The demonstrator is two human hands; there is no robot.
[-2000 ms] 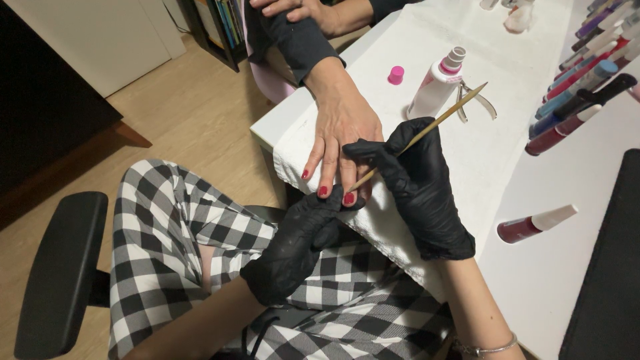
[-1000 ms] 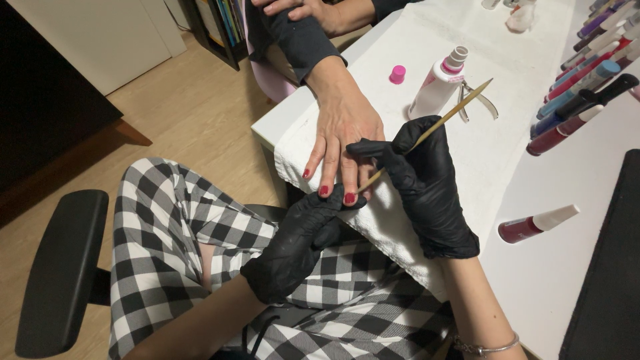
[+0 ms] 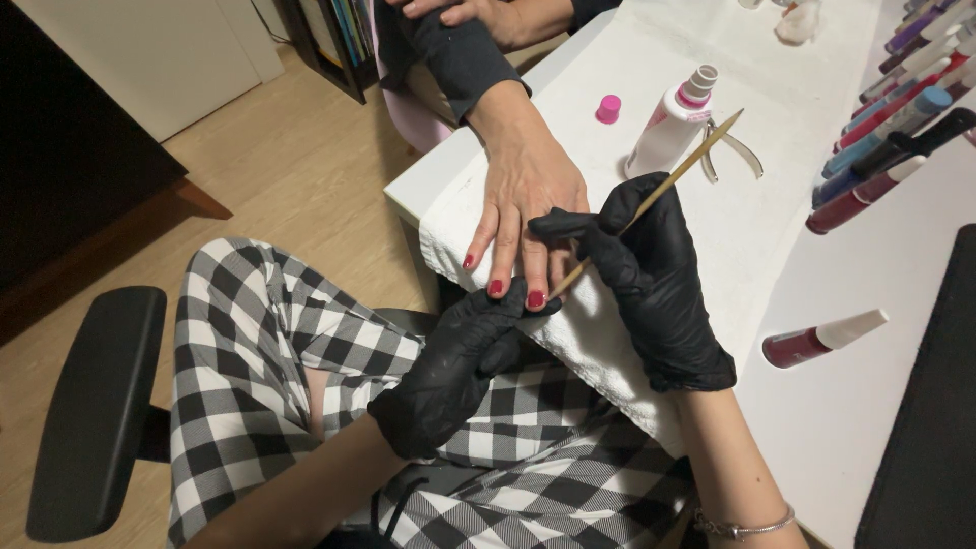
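Note:
Both my hands wear black gloves. My right hand (image 3: 648,274) grips a thin wooden manicure stick (image 3: 686,164), its lower tip beside a red-painted nail (image 3: 536,298) of another person's hand (image 3: 526,187). That hand lies palm down on a white towel (image 3: 602,343) at the table's corner. My left hand (image 3: 465,358) holds the end of one of its fingers from below; the exact grip is partly hidden. Behind my right hand stand an uncapped white and pink bottle (image 3: 667,126) and metal cuticle nippers (image 3: 751,156). A pink cap (image 3: 608,109) sits left of the bottle.
Rows of nail polish bottles (image 3: 877,194) line the table's right side. One dark red polish bottle (image 3: 797,348) lies nearer me. Cotton (image 3: 798,21) is at the far end. A black chair armrest (image 3: 99,412) is at left, and a dark mat (image 3: 926,404) at right.

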